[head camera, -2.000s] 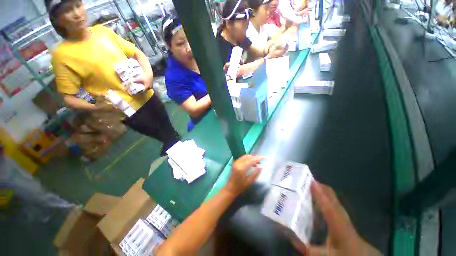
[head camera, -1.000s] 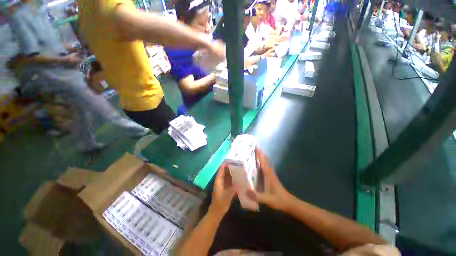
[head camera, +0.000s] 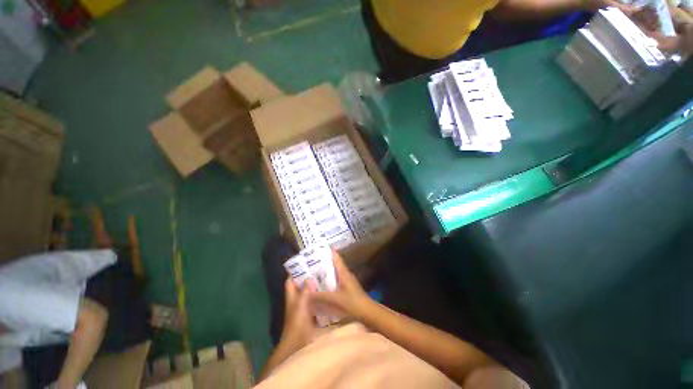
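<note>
Both my hands hold a small group of white product boxes (head camera: 319, 270) low in front of me, just short of the shipping carton's near edge. My left hand (head camera: 298, 305) grips its left side. My right hand (head camera: 349, 292) grips its right side. The brown shipping carton (head camera: 299, 123) stands open on the floor and holds two long rows of white boxes (head camera: 311, 196) side by side. The undersides of the held boxes and some fingertips are hidden.
An empty open carton (head camera: 209, 110) is beyond the filled one. A green side table (head camera: 425, 163) bears a fanned white pile (head camera: 471, 105) and stacked white boxes (head camera: 612, 57). The dark conveyor belt (head camera: 608, 266) is at right. A yellow-shirted person and a seated person are near.
The view has swung left and down from the belt to the cartons. The held boxes, first in my right hand and then in both, are now beside the filled carton.
</note>
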